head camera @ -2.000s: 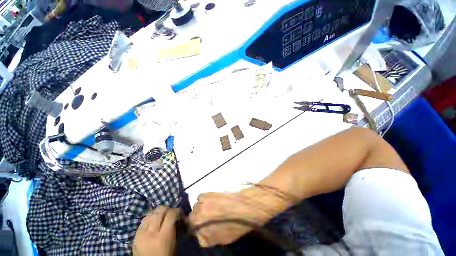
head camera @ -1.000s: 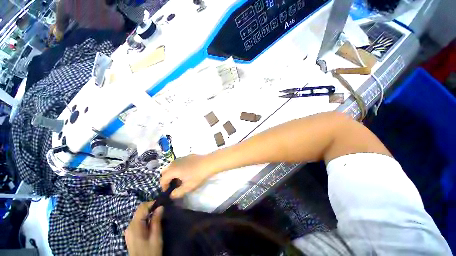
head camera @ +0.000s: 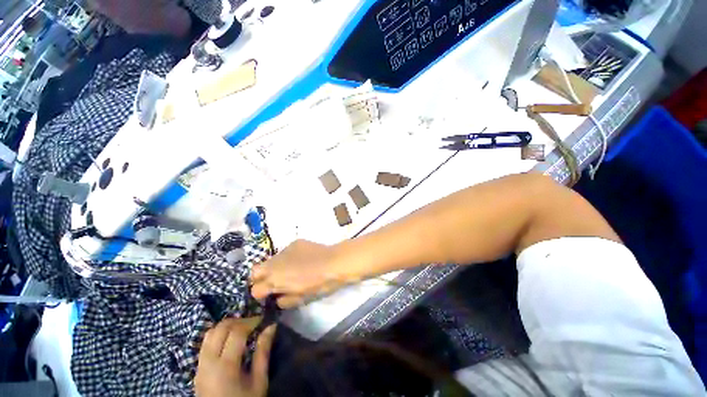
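Observation:
Black-and-white gingham fabric [head camera: 132, 333] lies crumpled left of and under the head of the white sewing machine [head camera: 198, 167]. Plain black fabric [head camera: 310, 368] runs from between my hands down over my lap. My right hand [head camera: 291, 273] pinches the black fabric near the gingham edge, just in front of the needle area. My left hand [head camera: 232, 357] grips the black fabric lower down, close to the right hand. The needle and presser foot cannot be made out clearly.
Several brown pieces [head camera: 357, 197] lie on the machine bed. Black thread snips [head camera: 488, 140] lie farther right, near a tan stick [head camera: 560, 109] and a tray of metal bits [head camera: 608, 60]. A ruler strip [head camera: 403, 298] lines the front edge. A blue bin [head camera: 659, 167] stands at right.
Since two seconds ago, my right hand has moved up and left toward the machine's needle end. Since one second ago, both hands have shifted only slightly, still on the black fabric. The view has tilted.

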